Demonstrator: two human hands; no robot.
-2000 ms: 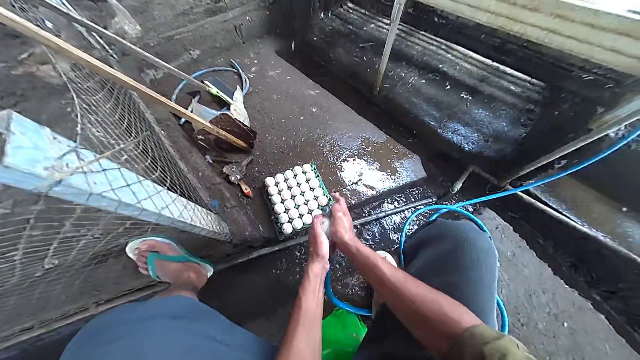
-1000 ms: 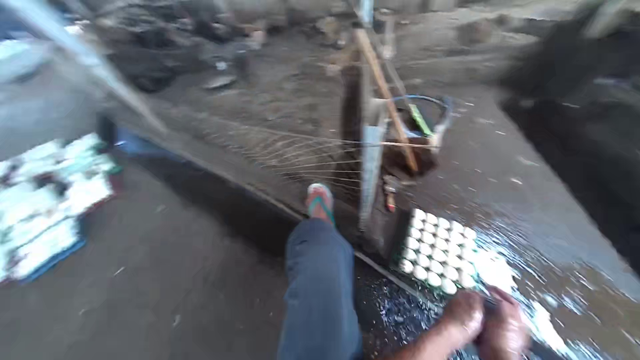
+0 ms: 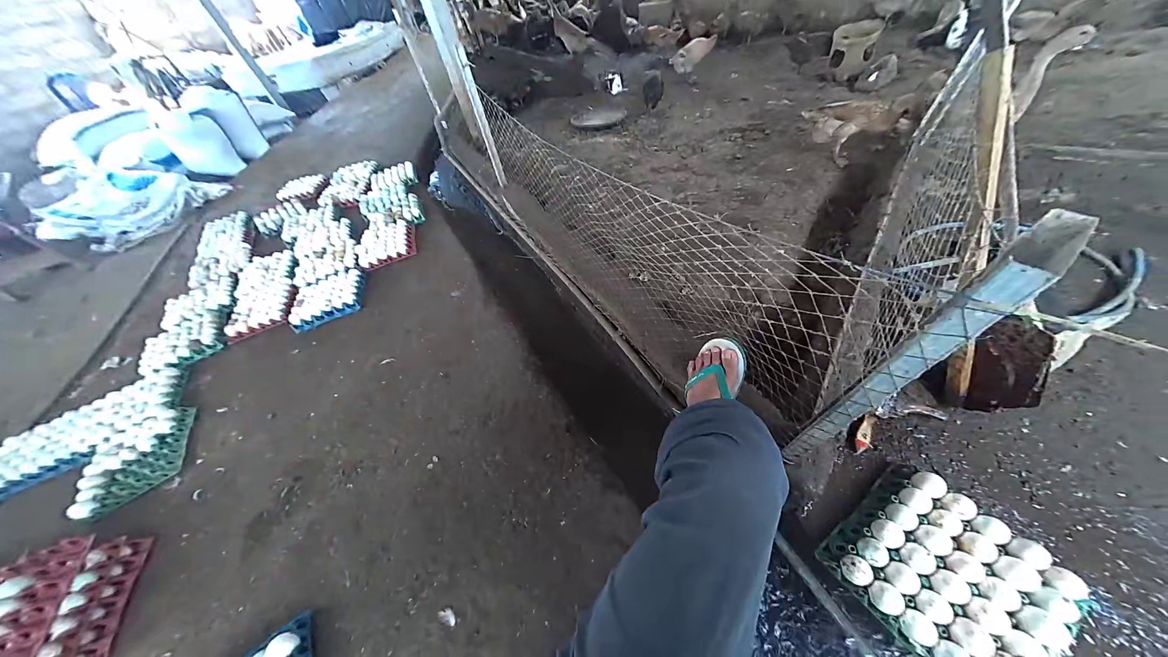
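Neither my left hand nor my right hand shows in the head view now. A green egg tray [image 3: 858,538] filled with white eggs [image 3: 967,566] lies on the wet ground at the lower right, beside the foot of a pale blue-grey post [image 3: 976,315]. My leg in dark trousers reaches up the middle, and my foot [image 3: 716,370] in a green-strapped flip-flop rests by the net. To the left, many trays of white eggs [image 3: 310,242] stand in rows on the floor. Two red trays [image 3: 114,593], partly filled, are at the lower left.
A sagging net fence [image 3: 675,246] borders a pen with ducks [image 3: 853,119] at the top. White sacks [image 3: 205,128] are piled at the upper left. A blue tray [image 3: 297,630] with eggs is cut off at the bottom edge. A hose [image 3: 1127,283] curls behind the post.
The view has swung far to the left. Both hands, together beside the egg tray in the earlier frames, are out of sight. Rows of egg trays and the sacks show on the left.
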